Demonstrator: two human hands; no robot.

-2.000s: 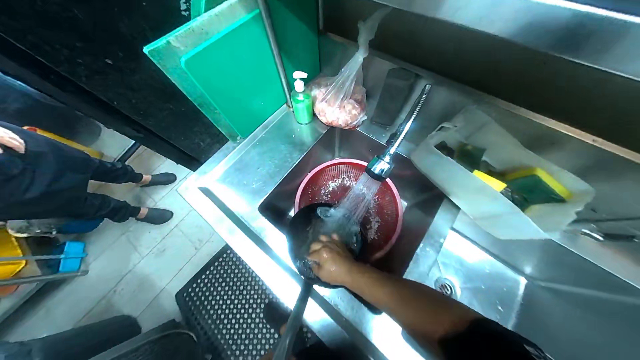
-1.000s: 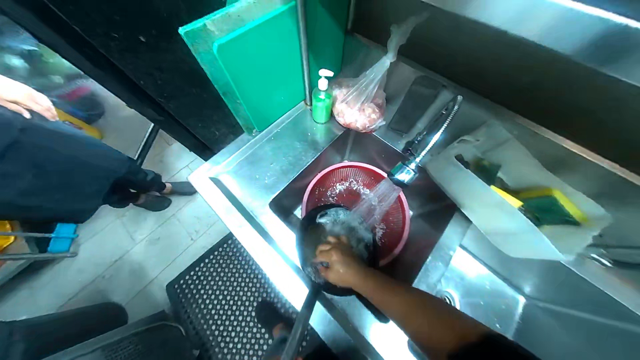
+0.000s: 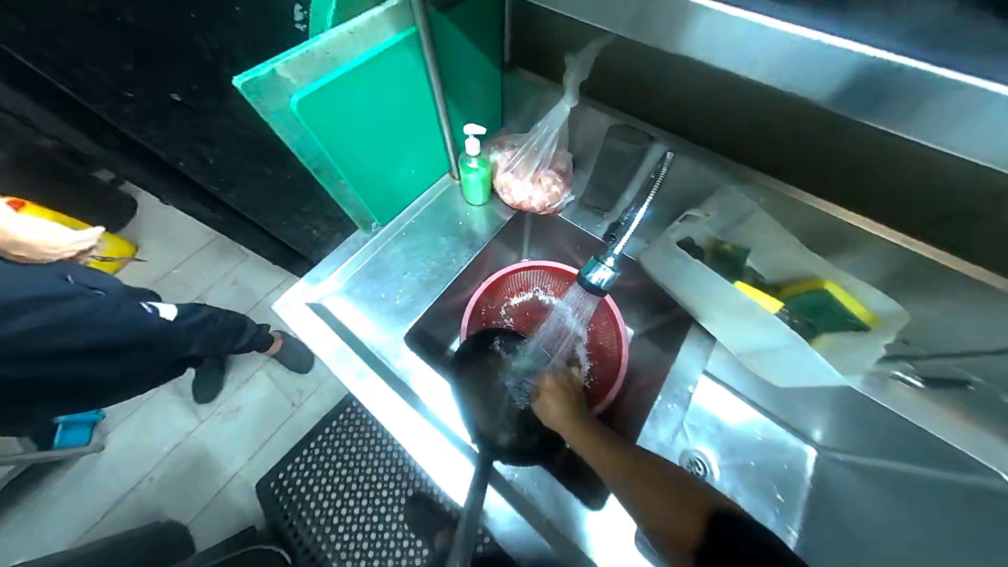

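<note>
My right hand (image 3: 561, 398) is at the right side of a black frying pan (image 3: 484, 394), its fingers curled down toward the inside. Spray and blur hide whether it grips anything. The pan is tilted over the near left part of a red plastic colander (image 3: 492, 303) in the sink, and its handle (image 3: 472, 504) runs down to the bottom edge of the view. My left hand is not visible. From a spray faucet head (image 3: 598, 276), water runs into the pan beside my fingers. White bits cling to the colander's inside.
Behind the sink are a green pump bottle (image 3: 476, 177) and a tied plastic bag of pinkish pieces (image 3: 535, 177). Green boards (image 3: 378, 118) lean at left. A cut white container (image 3: 740, 339) holds sponges (image 3: 827, 307). A person (image 3: 102, 331) stands at left, beyond a perforated black mat (image 3: 346, 480).
My right hand has moved from the pan's near part to its right side. The person at the left has shifted position. The pan stays under the running water.
</note>
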